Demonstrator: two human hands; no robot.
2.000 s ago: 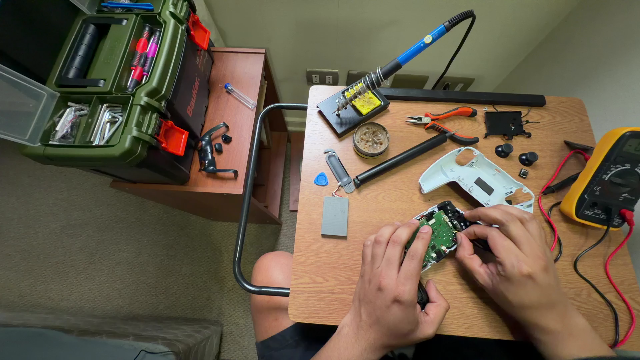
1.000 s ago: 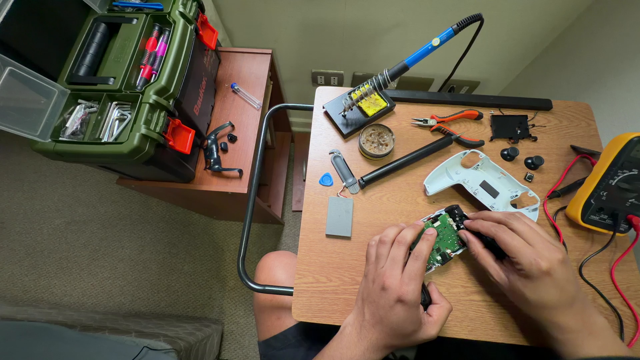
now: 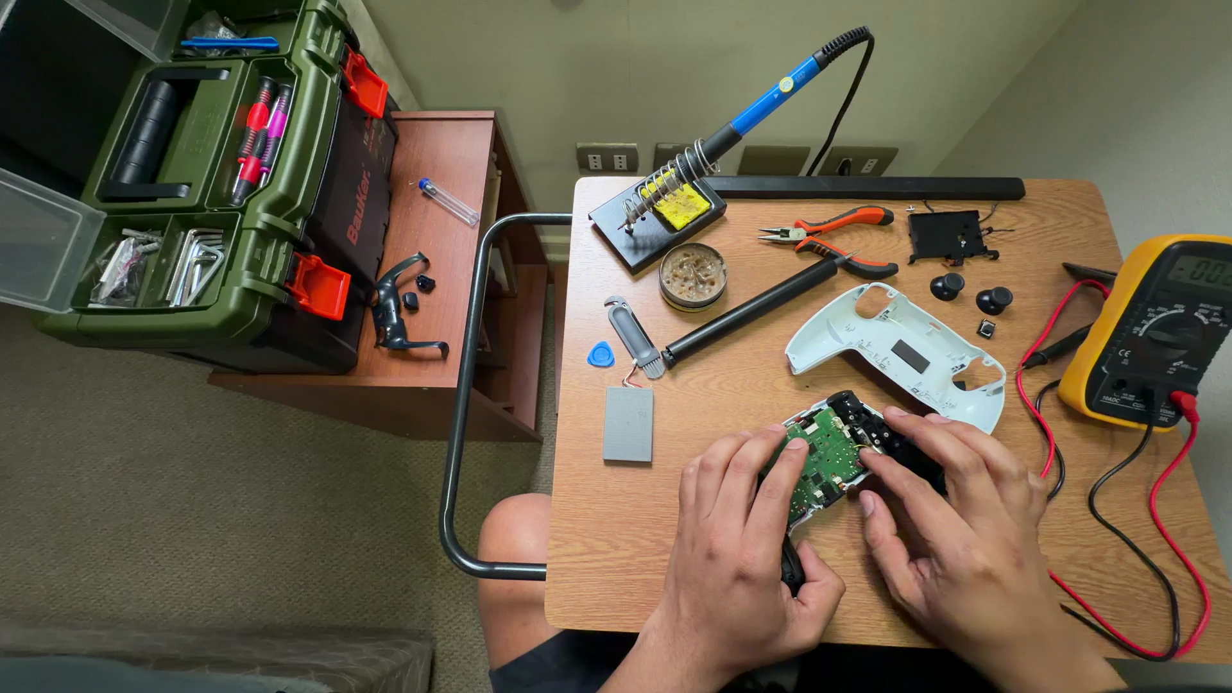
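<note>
An opened game controller with its green circuit board [image 3: 826,452] facing up lies between my hands near the table's front edge. My left hand [image 3: 746,539] grips its left side, fingers over the board's edge and thumb by a black grip. On the other side, my right hand [image 3: 953,520] has its fingertips at the board's right edge and the black frame; its thumb is apart from them. Just beyond lies the white controller shell [image 3: 900,356]. A grey battery pack [image 3: 628,424], a blue opening pick [image 3: 601,354] and a grey brush [image 3: 635,337] rest to the left.
Behind are a soldering iron [image 3: 760,106] in its stand, a round tin [image 3: 693,276], a black tube-shaped tool [image 3: 756,313], orange-handled pliers [image 3: 837,236], thumbstick caps [image 3: 994,300] and a black plastic part [image 3: 948,236]. A yellow multimeter [image 3: 1155,332] with leads stands right; a green toolbox [image 3: 212,192] is left.
Both hands stay around the controller; the right fingers have shifted slightly at the board's right edge. Nothing else on the table has plainly moved.
</note>
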